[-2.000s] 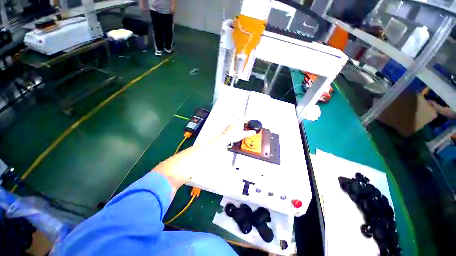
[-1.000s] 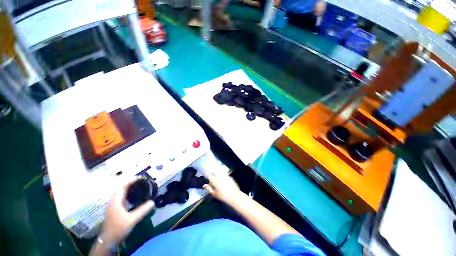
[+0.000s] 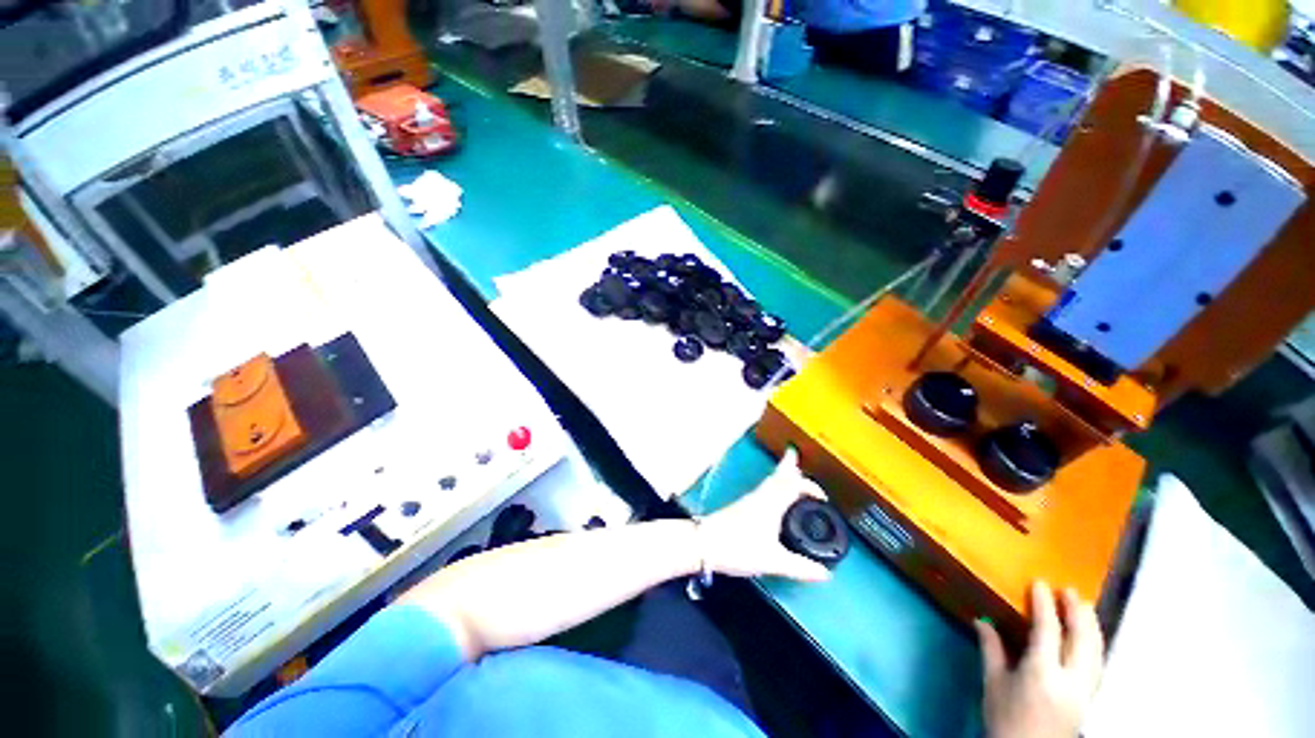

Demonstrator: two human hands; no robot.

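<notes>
My left hand holds a round black housing by its edge, just in front of the orange press base. My right hand is at the front right corner of the press base, fingers apart, with its fingertips on or by the orange edge; no part shows in it. Two round black parts sit in the press nests, one at the left and one at the right. The press's upright back with its grey-blue plate stands behind them.
Small black parts are piled on a white sheet left of the press. The white robot is at the left with an empty orange fixture. More black parts lie under my left forearm. White sheets lie at the right.
My left hand has moved right, from the robot's front to the press, with a black housing in it. My right hand has left the parts by the robot and is now at the press's right corner.
</notes>
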